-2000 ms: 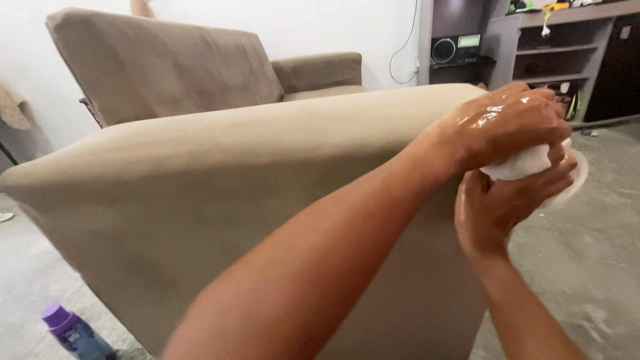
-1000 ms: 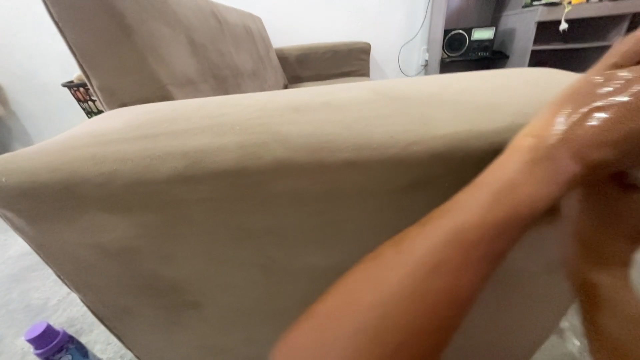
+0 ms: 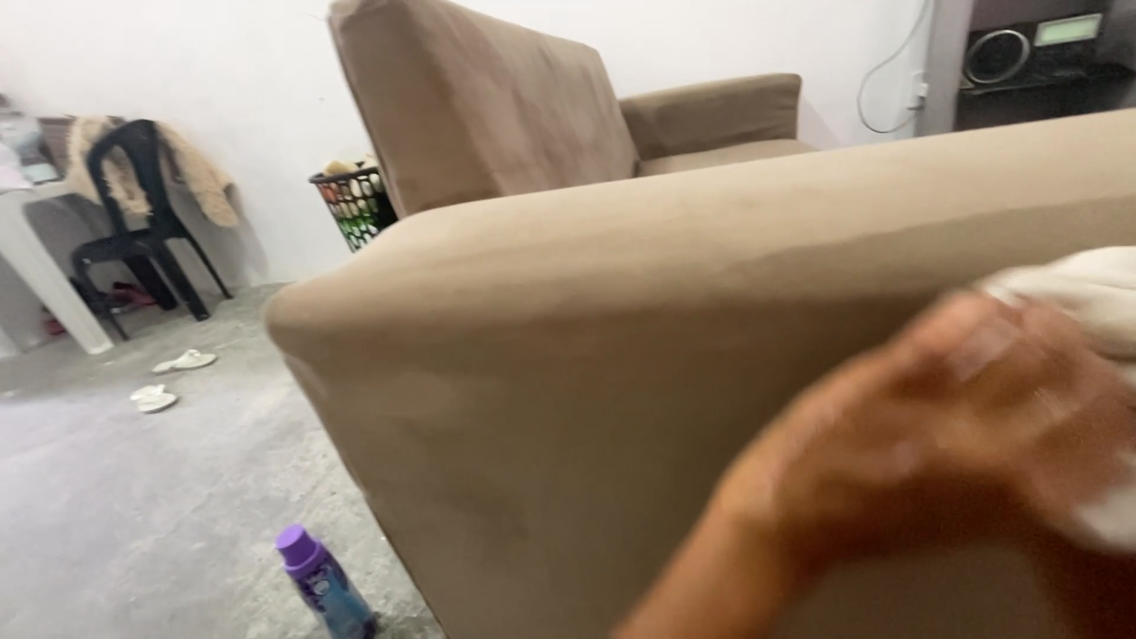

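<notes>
At the right, my left hand, wet and blurred, grips a bunched off-white cloth that runs past the right edge of the view. A second piece of white shows lower down, below the fingers. What appears to be part of my right hand or wrist lies in shadow in the lower right corner; its fingers are hidden or out of view. Just behind my left hand is the padded arm of a beige-brown fabric sofa. Whether hand or cloth touches the fabric cannot be told.
A purple-capped bottle stands on the concrete floor beside the sofa arm. Farther back are another brown sofa piece, a plastic basket, a black chair, a white table, white sandals and a radio.
The view has swung left, bringing the chair, table and sandals into sight. Two seconds ago both hands were together around the white cloth at the far end of the sofa arm.
</notes>
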